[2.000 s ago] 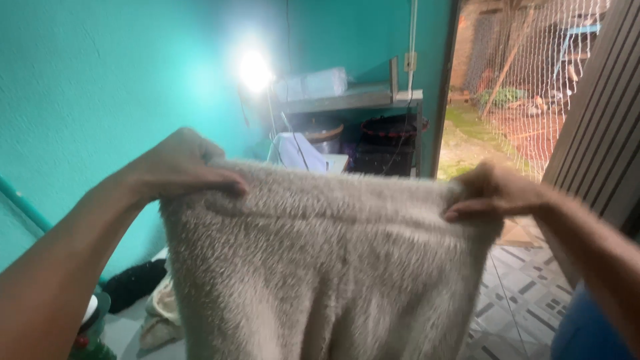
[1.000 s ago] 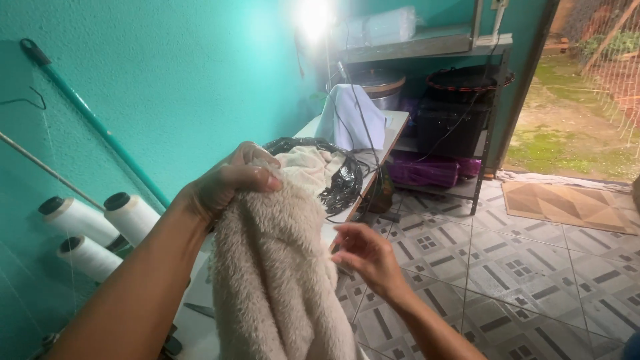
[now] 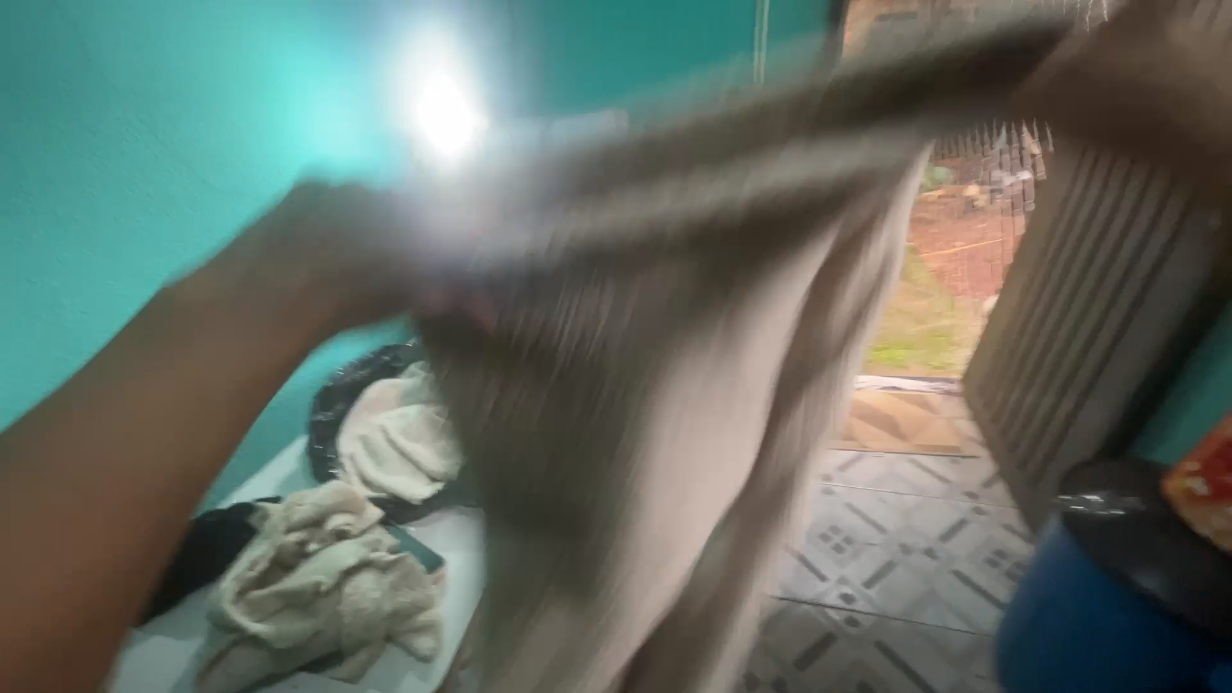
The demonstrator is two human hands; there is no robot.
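Note:
A greyish-beige plush fabric piece [image 3: 654, 385] hangs spread between my raised hands, blurred by motion. My left hand [image 3: 385, 250] grips its upper left corner, in front of the teal wall. At the upper right, my right hand [image 3: 1116, 87] holds the other end of the top edge, higher than the left; its fingers are badly blurred. The fabric falls in long folds past the bottom of the view. Left of it, a crumpled cream fabric piece [image 3: 327, 577] lies on the white table, and more cream cloth [image 3: 404, 433] sits in a black plastic bag [image 3: 332, 414].
The white table [image 3: 462, 558] stands at lower left, by the teal wall [image 3: 115, 173]. A bright lamp [image 3: 448, 111] shines behind. At right are a ribbed metal door [image 3: 1068, 318], a doorway with a patterned mat [image 3: 895, 421], tiled floor [image 3: 885, 539] and a blue barrel [image 3: 1088, 616] with black covering.
One second ago the plush fabric hung bunched from my left hand, with my right hand beside it. Now my hands are wide apart and raised, with the fabric stretched between them.

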